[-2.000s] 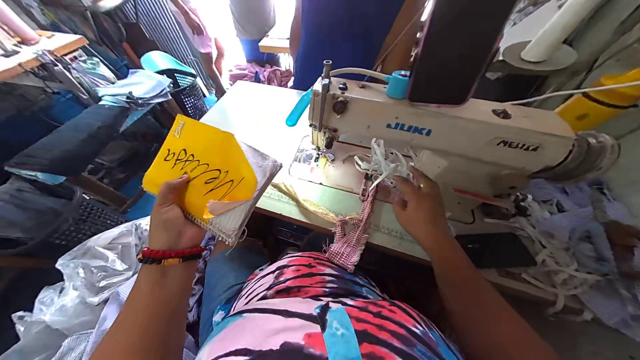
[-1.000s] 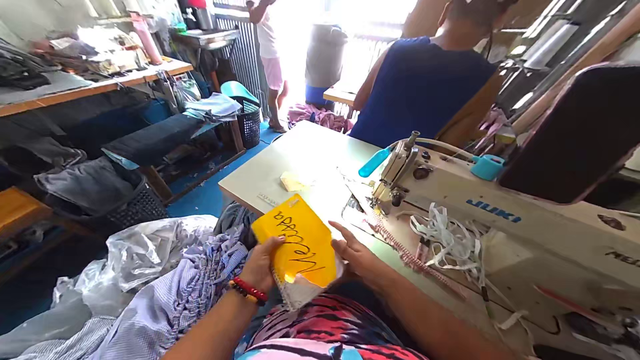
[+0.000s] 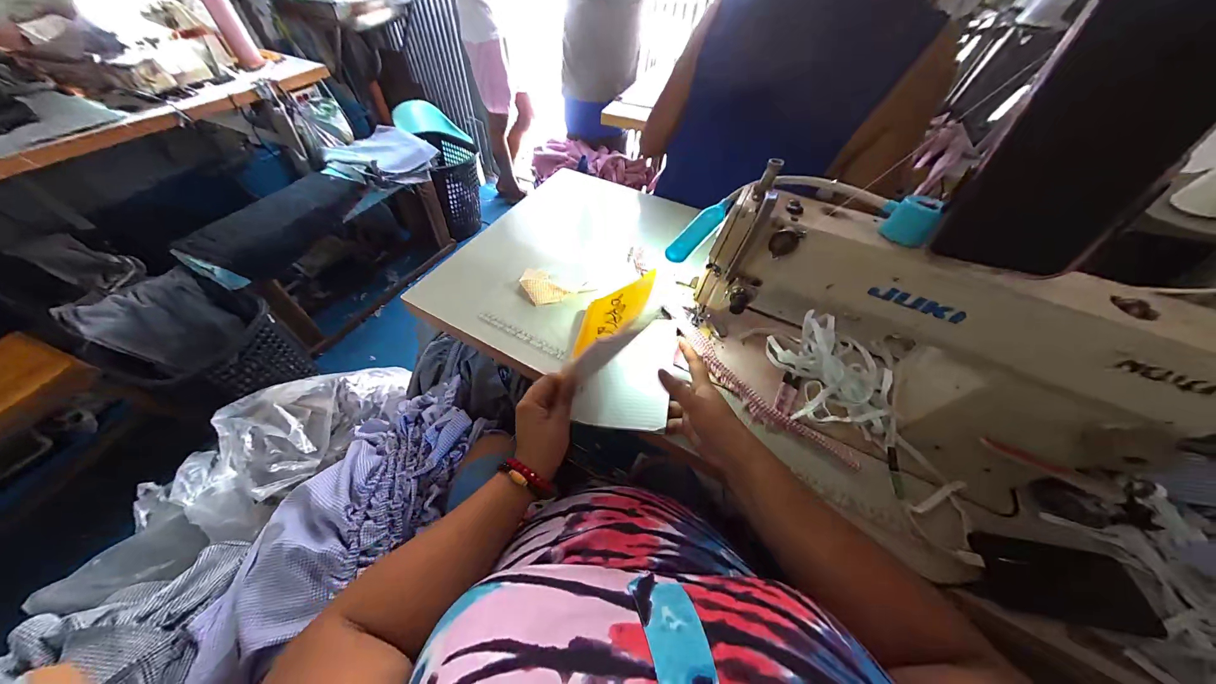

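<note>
A notebook with a yellow cover (image 3: pixel 613 313) stands opened over the front of the sewing table, its cover lifted and a pale page (image 3: pixel 627 385) showing. My left hand (image 3: pixel 546 418) pinches the cover and leaf at their lower edge. Beside the page's right edge is my right hand (image 3: pixel 701 404), fingers apart; whether its lower fingers touch the paper is hidden. To the right, a strip of pink checked fabric (image 3: pixel 760 404) runs from beneath the needle area of a Juki sewing machine (image 3: pixel 912 304). White fabric ties (image 3: pixel 836 370) lie bunched on the machine bed.
A yellowish checked scrap (image 3: pixel 541 287) lies on the white tabletop (image 3: pixel 475 275). Gathered striped cloth (image 3: pixel 380 494) and clear plastic (image 3: pixel 285 427) are at my left. A person in dark blue (image 3: pixel 769 104) is beyond the table. A dark flat object (image 3: pixel 1064 579) lies at the lower right.
The notebook was closed with its yellow cover facing up; now it is open. My right hand was away by the white ties, then came to the notebook. The view has shifted.
</note>
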